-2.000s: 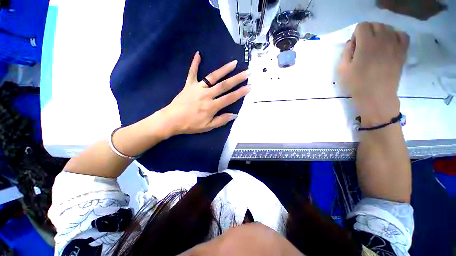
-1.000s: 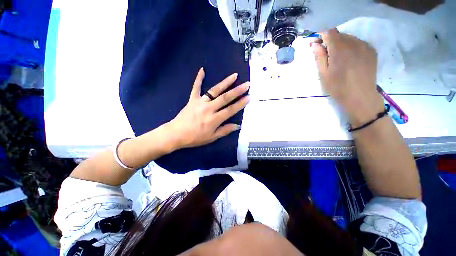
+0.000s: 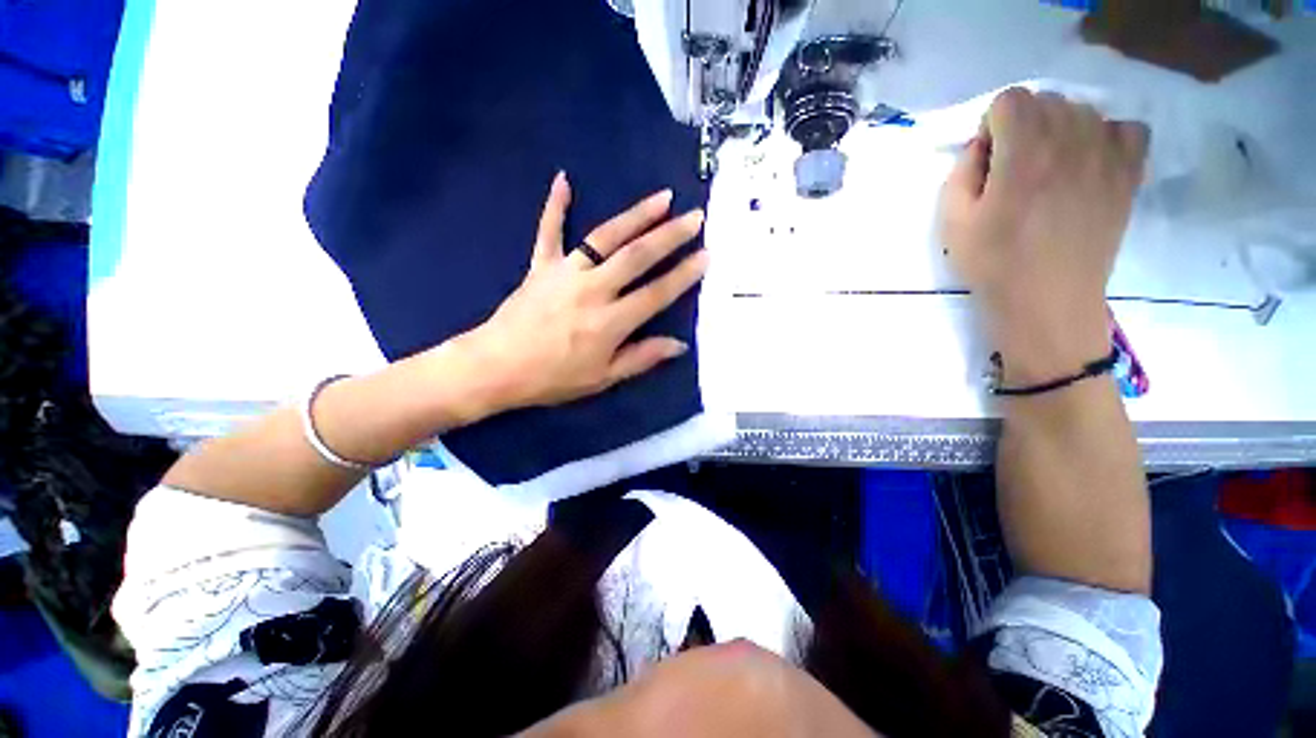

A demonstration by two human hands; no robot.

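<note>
A navy panel (image 3: 448, 188) lies flat on the table, its right edge at the presser foot and needle (image 3: 709, 144). A white panel (image 3: 613, 459) shows as a pale rim under its lower and right edges. My left hand (image 3: 592, 310) lies flat on the navy panel with fingers spread, fingertips near the right edge, below the foot. My right hand (image 3: 1042, 188) is loosely curled on the white table, right of the round attachment (image 3: 820, 123). Its fingers are folded out of sight, so I cannot tell whether it holds anything.
The white sewing machine head (image 3: 736, 43) stands at the top centre. A thin pink and blue tool (image 3: 1127, 361) lies partly behind my right wrist. A measuring tape strip (image 3: 866, 443) runs along the table's front edge. Dark navy fabric (image 3: 1227, 620) is below table level at right.
The navy panel has slid up along the foot, and its lower edge now lies slanted. My left hand stays on it. My right hand moved to the attachment and then back right.
</note>
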